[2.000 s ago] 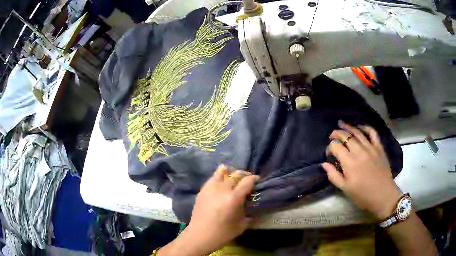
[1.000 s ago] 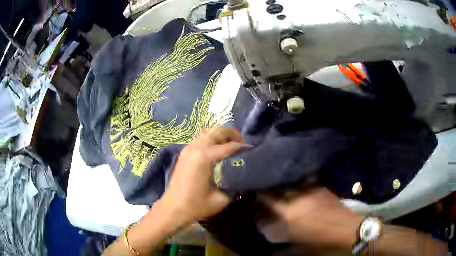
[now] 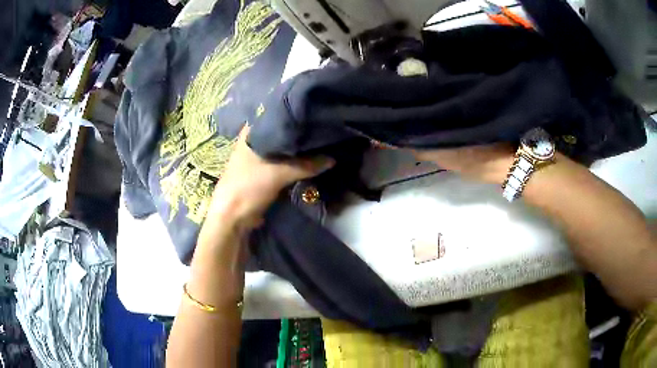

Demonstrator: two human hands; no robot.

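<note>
The dark denim jacket with yellow-green embroidery lies bunched across the machine table, over the needle area. My left hand grips its dark cloth left of centre, fingers partly hidden in the folds. A small gold button shows beside it. A narrow dark part of the jacket hangs over the table's front edge. My right hand reaches left under the raised fold; its fingers are largely hidden, so its grip cannot be told.
The sewing machine head is above, with a pale round knob. Orange-handled snips lie behind the jacket. The white table has a ruler edge. Pale garments are at left; a green basket is below.
The jacket's front part has been lifted and folded back towards the machine, baring the table's front. My left hand has moved left and up; my right hand has moved up beneath the cloth.
</note>
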